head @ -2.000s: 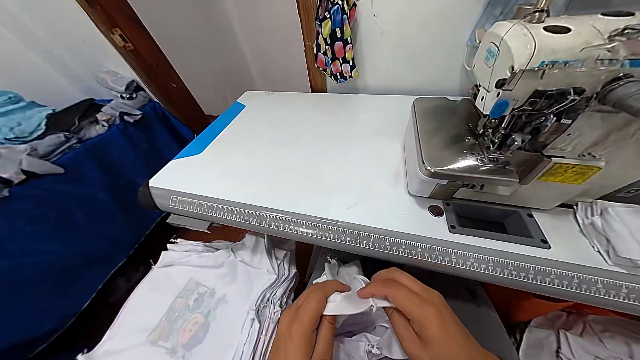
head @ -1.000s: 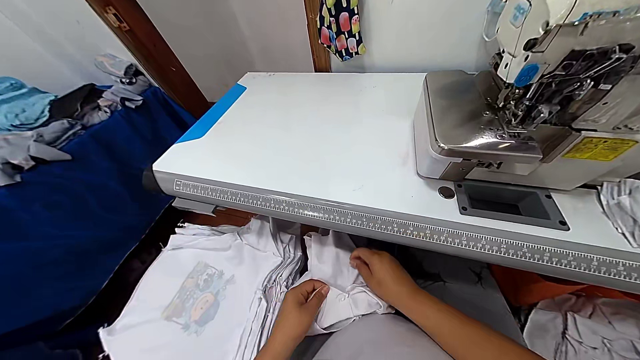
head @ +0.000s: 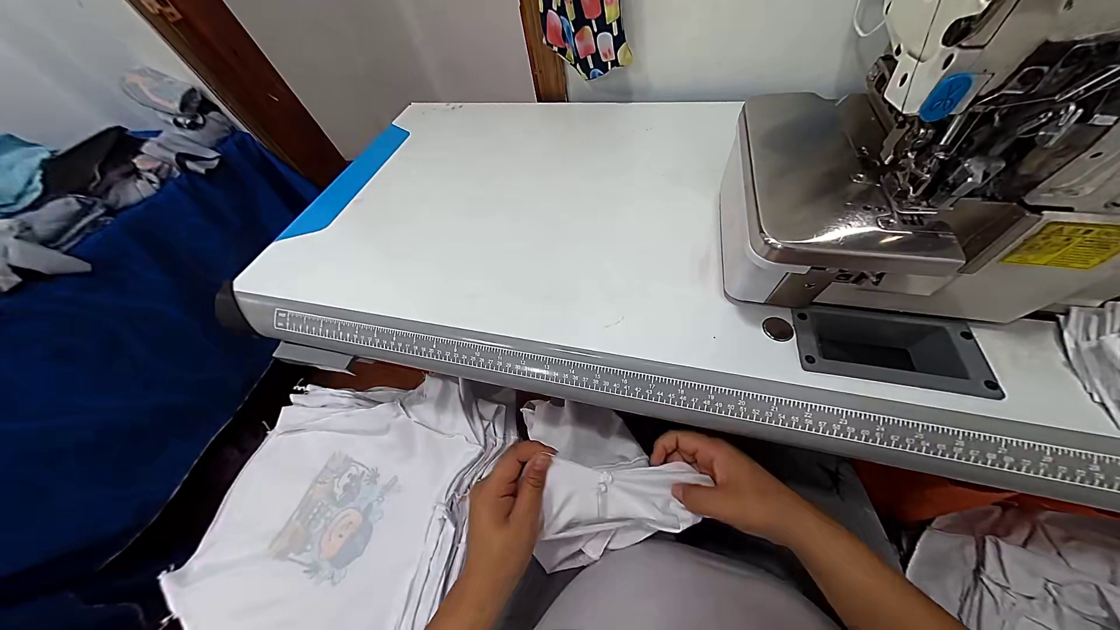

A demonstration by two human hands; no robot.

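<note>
Between my hands, above my lap and below the table's front edge, a white knit garment piece (head: 612, 499) with a seam across it is stretched. My left hand (head: 512, 503) pinches its left end between thumb and fingers. Its right end is gripped by my right hand (head: 722, 481). More white fabric hangs beneath and behind it. Left of my left hand lies a stack of white garment pieces (head: 394, 455), the top one bearing a faded cartoon print.
An overlock sewing machine (head: 849, 184) stands on the right of the white table (head: 525, 219), whose front edge carries a ruler strip. Folded white fabric (head: 1094, 350) lies at far right, crumpled fabric (head: 1024, 560) below it. Clothes lie on a blue cloth (head: 114, 376) at left.
My hands have moved apart, and the piece once bunched between them is now spread out. The stack at left stays in place. The view has shifted somewhat.
</note>
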